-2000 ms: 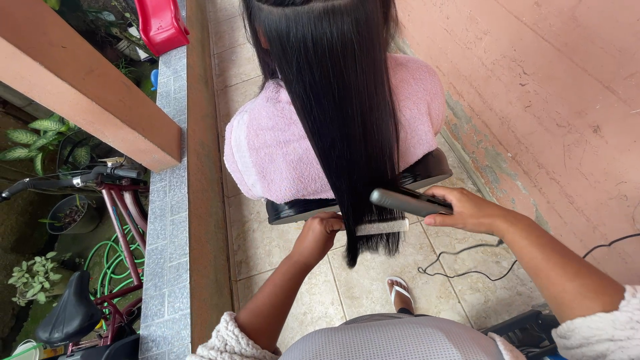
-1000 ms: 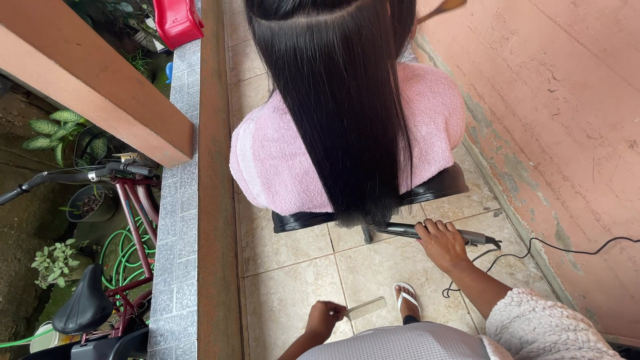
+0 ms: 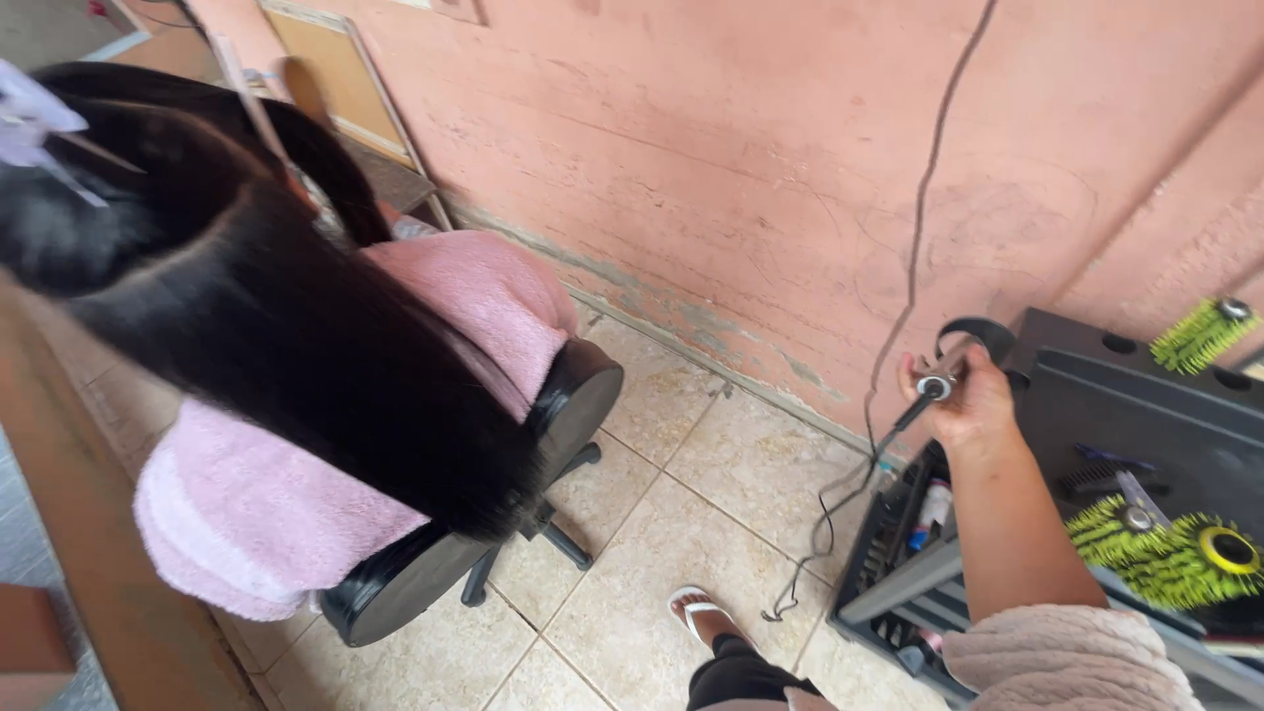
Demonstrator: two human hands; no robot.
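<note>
My right hand (image 3: 973, 400) is closed around a hair straightener (image 3: 938, 380), its cord end facing me, beside a black ring holder (image 3: 978, 341) at the corner of a black salon trolley (image 3: 1047, 395). How far the straightener sits in the ring cannot be told. My left hand is out of view. At the left, a seated person's long, straight dark hair (image 3: 336, 365) hangs over a pink towel (image 3: 227, 513) and the back of a black chair (image 3: 415, 592). A lilac hair clip (image 3: 39, 114) holds the upper hair.
Green bristly round brushes (image 3: 1136, 563) and a dark comb (image 3: 1106, 476) lie on the trolley. A black cord (image 3: 918, 217) runs down the pink wall (image 3: 691, 128) to the tiled floor (image 3: 642, 563). My foot in a white sandal (image 3: 706, 617) is below. A low wall stands at left.
The view has swung right to the trolley. My right hand has carried the straightener from the hair ends to the ring holder. My left hand, earlier holding a comb, has left the view.
</note>
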